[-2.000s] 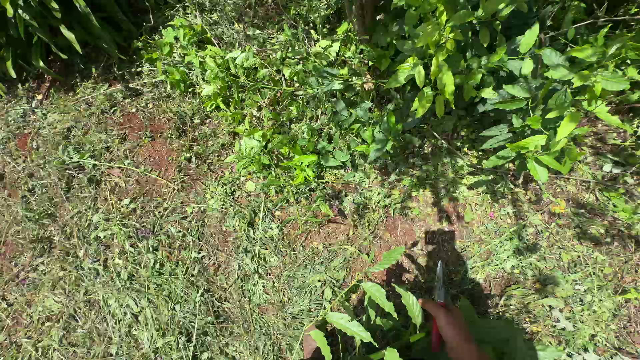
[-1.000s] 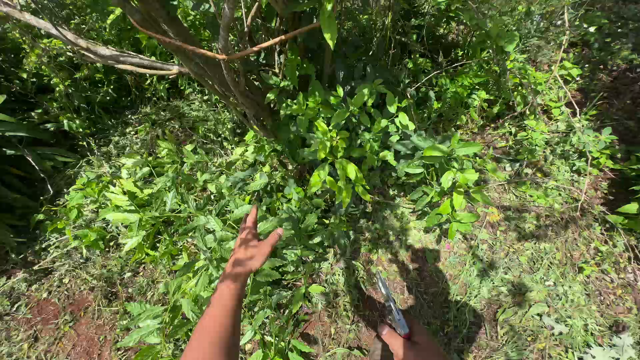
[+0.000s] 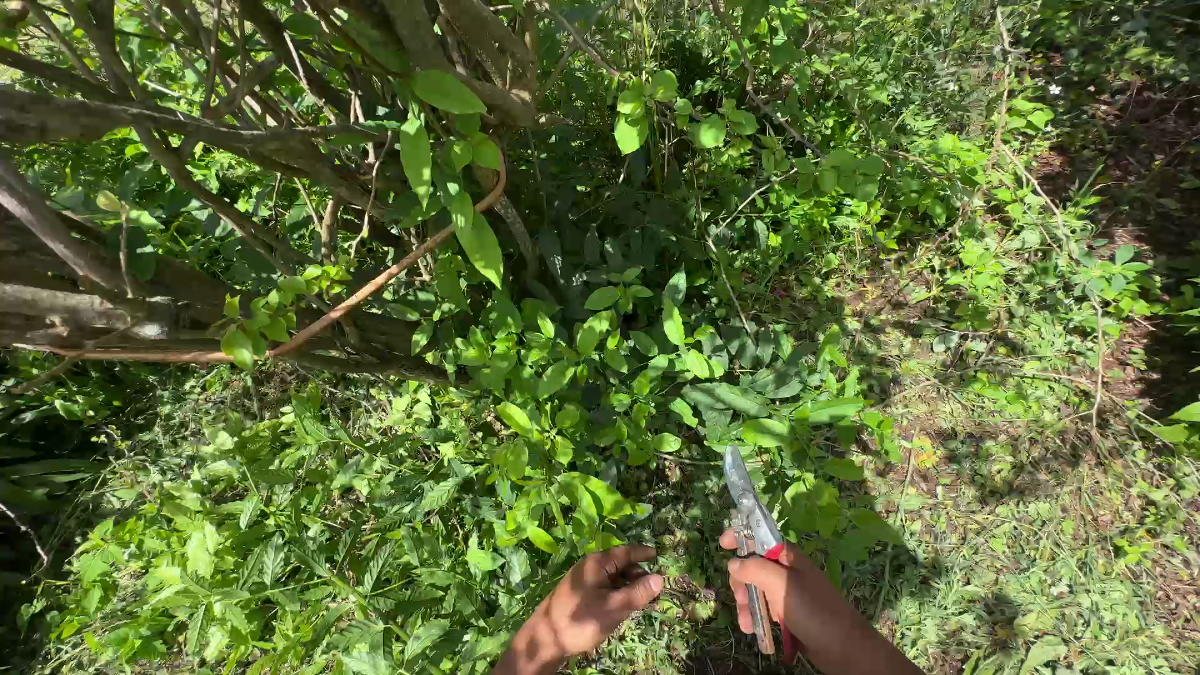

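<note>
A pair of pruning shears [image 3: 753, 511] with a metal blade and a red handle is held in my right hand [image 3: 787, 591], low and right of centre. Its tip points up at the leaves of a low green shrub [image 3: 600, 375]. My left hand [image 3: 600, 595] is just left of the shears, fingers curled loosely, with nothing seen in it; the two hands do not touch. Leafy green plants [image 3: 375, 534] spread beneath and to the left of my left hand.
Thick woody branches [image 3: 281, 150] of a bush fill the upper left, with a bare reddish-brown stem [image 3: 375, 286] arching in front. Thin twigs [image 3: 1099, 356] stand at the right. Cut greenery [image 3: 1012, 572] litters the ground at lower right.
The view has shifted a lot, bringing the woody branches closer. My left hand, stretched out over the plants one second ago, is now low beside my right hand, its fingers curled.
</note>
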